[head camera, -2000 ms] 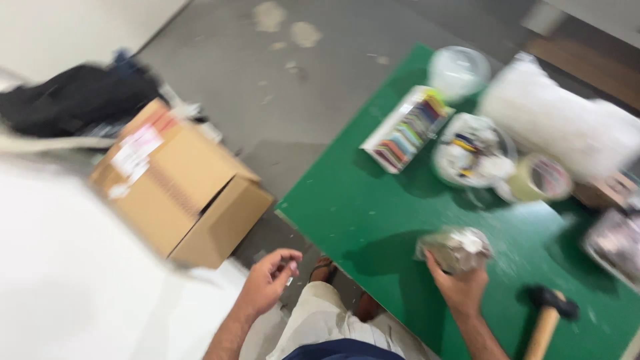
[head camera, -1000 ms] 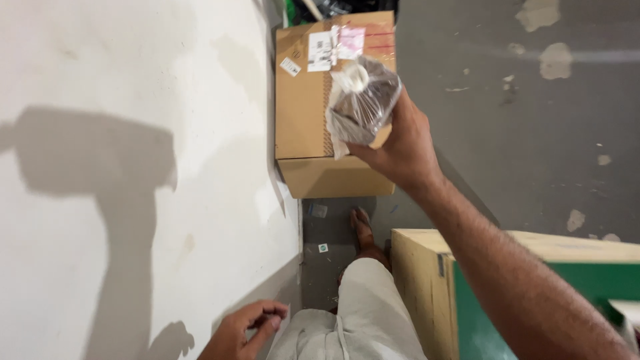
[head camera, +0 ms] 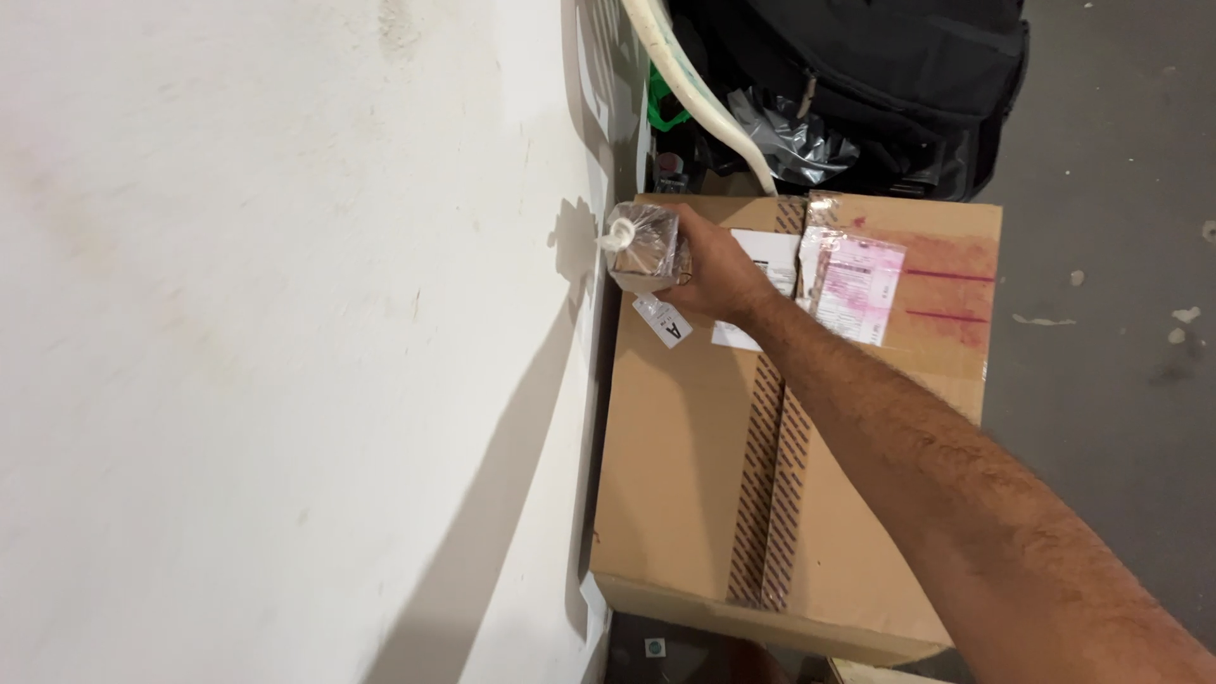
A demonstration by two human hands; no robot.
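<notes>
My right hand (head camera: 717, 266) is closed around a plastic-wrapped package (head camera: 644, 249) whose clear wrap is gathered into a twisted white end on top. It holds the package over the corner of a large cardboard box (head camera: 684, 475), close beside the white wall (head camera: 332, 285). Whether the package rests on the box, I cannot tell. Printed labels (head camera: 860, 285) and patterned tape lie on the box top. A small white tag (head camera: 662, 320) lies just below the package. My left hand is out of view.
Beyond the box lie a black bag (head camera: 902, 57), a crumpled grey plastic bag (head camera: 793, 138) and something green (head camera: 665, 100). A pale curved tube (head camera: 703, 85) reaches the box's far edge. Grey floor (head camera: 1102, 313) runs along the right.
My right hand has carried the package from above the green table to the box by the wall. My left hand has gone out of view. The view has turned away from the table.
</notes>
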